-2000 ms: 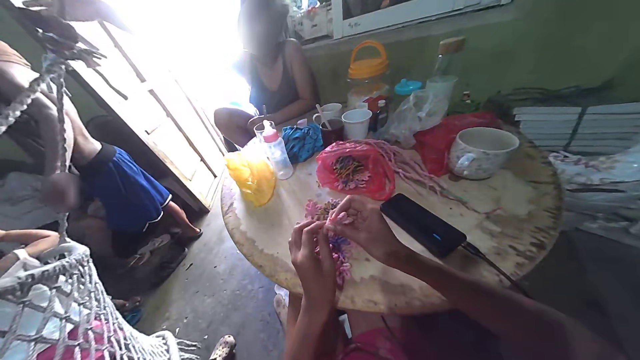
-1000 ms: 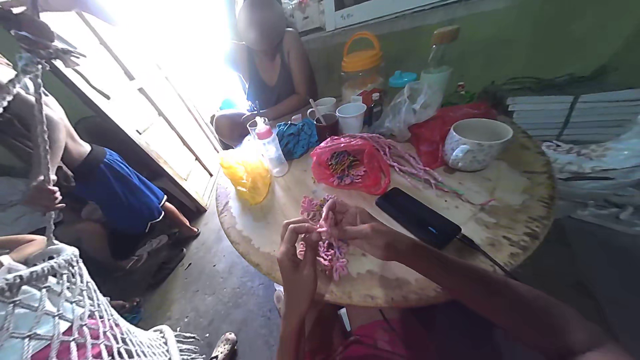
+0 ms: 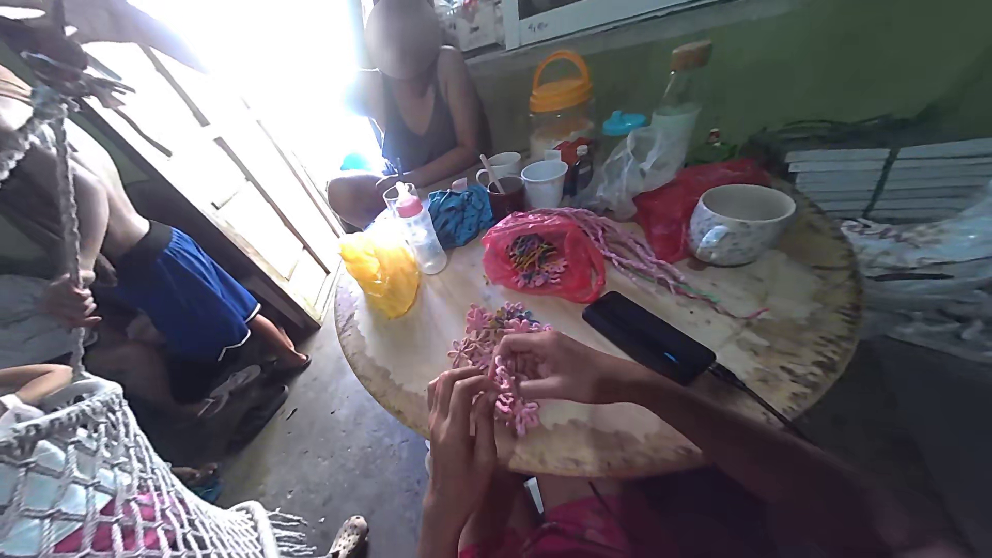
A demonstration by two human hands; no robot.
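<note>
Near the front edge of a round table (image 3: 643,449), my left hand (image 3: 463,418) and my right hand (image 3: 554,364) meet, fingertips pinched on a small pink flower-shaped piece (image 3: 504,380), perhaps of fuzzy yarn or pipe cleaner. Under and behind them lies a pile of similar pink flower pieces (image 3: 480,333), partly hidden by the fingers. Farther back, a pink plastic bag (image 3: 581,275) stands open around dark and coloured loops. Pink twisted strands (image 3: 628,252) stretch from behind the bag to the right. A black phone or power bank (image 3: 647,337) with a cable lies right of my right hand.
A yellow plastic bag (image 3: 380,271), baby bottle (image 3: 421,232), blue cloth (image 3: 461,215), white cup (image 3: 544,184), orange-lidded jar (image 3: 562,97) and large mug (image 3: 740,225) stand around the table. One person sits behind it; another in blue shorts (image 3: 186,287) is at left, beside a net hammock (image 3: 116,480).
My hands stay together over the pile, with small shifts of the fingers. The seated person's arms remain near their lap.
</note>
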